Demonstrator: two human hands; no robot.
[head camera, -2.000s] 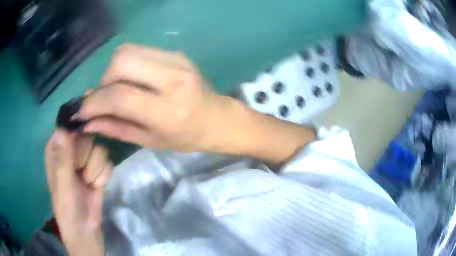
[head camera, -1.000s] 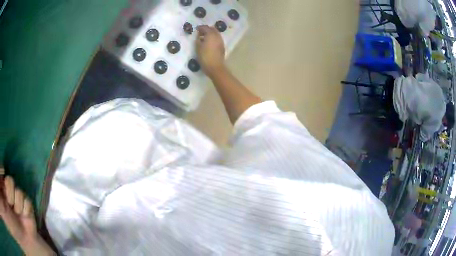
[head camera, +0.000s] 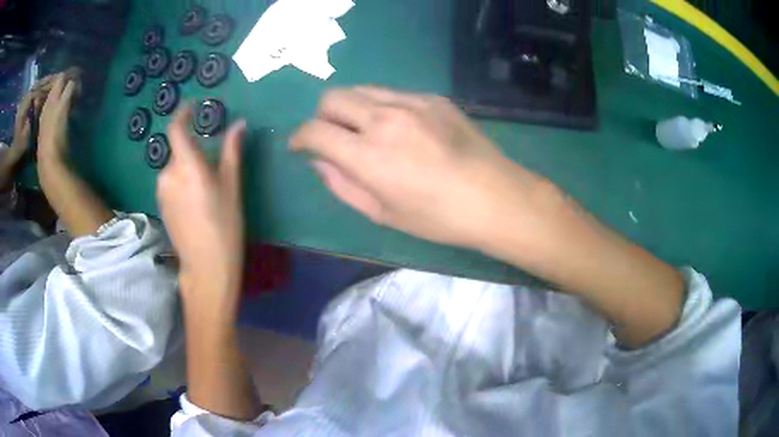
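Observation:
Several round black ringed discs (head camera: 182, 66) lie in a loose group on the green mat at the upper left. My left hand (head camera: 202, 192) is just below them, index finger and thumb apart. One black disc (head camera: 209, 117) lies on the mat between these two fingertips; whether they touch it is unclear. My right hand (head camera: 397, 162) is over the mat to the right, blurred, with its fingers bent and close together. No part shows in it, but its fingertips are too blurred to tell if something tiny is held.
The black press base (head camera: 530, 77) stands at the far side. A white crumpled wipe (head camera: 293, 36) lies left of it. A white squeeze bottle (head camera: 681, 133) lies at right, near a clear bag (head camera: 658, 55). Another person's hands (head camera: 53, 119) and striped sleeve are at the far left.
The view has swung from the white parts tray back to the bench. My right hand has left the tray and is over the mat. My left hand is beside the loose discs, fingers spread.

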